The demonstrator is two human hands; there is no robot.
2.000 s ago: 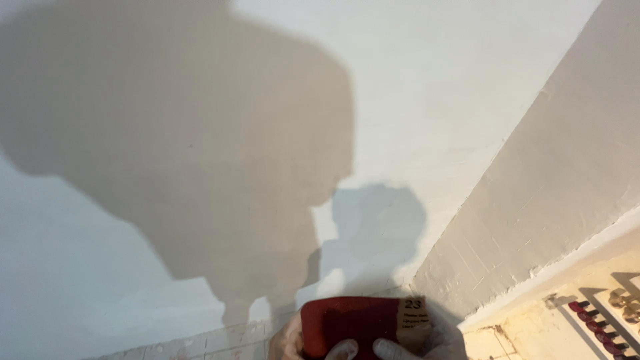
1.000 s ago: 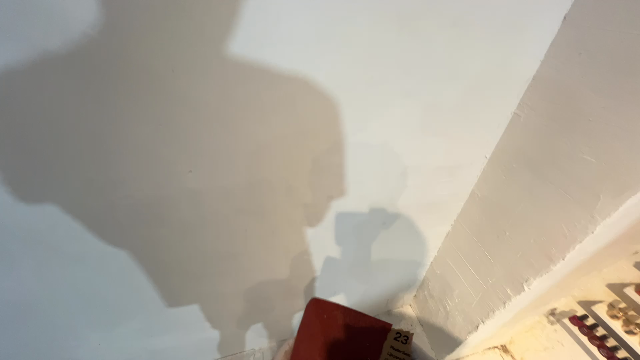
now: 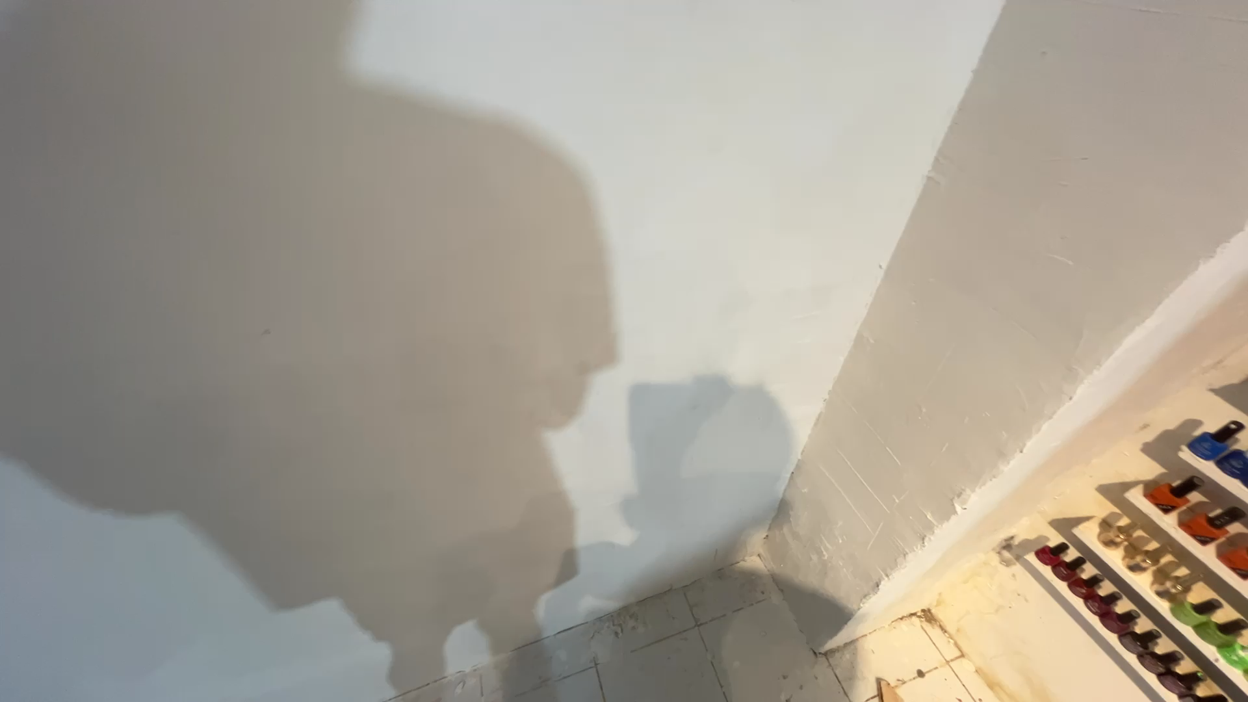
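Neither of my hands shows in the head view, and what they hold or touch is hidden below the frame. A small piece of brown paper or card (image 3: 888,690) pokes up at the bottom edge, right of the middle; what it belongs to cannot be told. A large shadow of a person falls over the white wall (image 3: 741,244), with a smaller shadow beside it to the right.
Narrow white shelves (image 3: 1107,551) with rows of nail polish bottles (image 3: 1121,621) stand at the lower right. A plastered pillar (image 3: 1024,253) juts out beside the white wall. Worn floor tiles (image 3: 663,653) lie at the bottom.
The red object with a brown numbered label has left the view at the bottom. Both hands, seen holding it two seconds ago, are out of view too.
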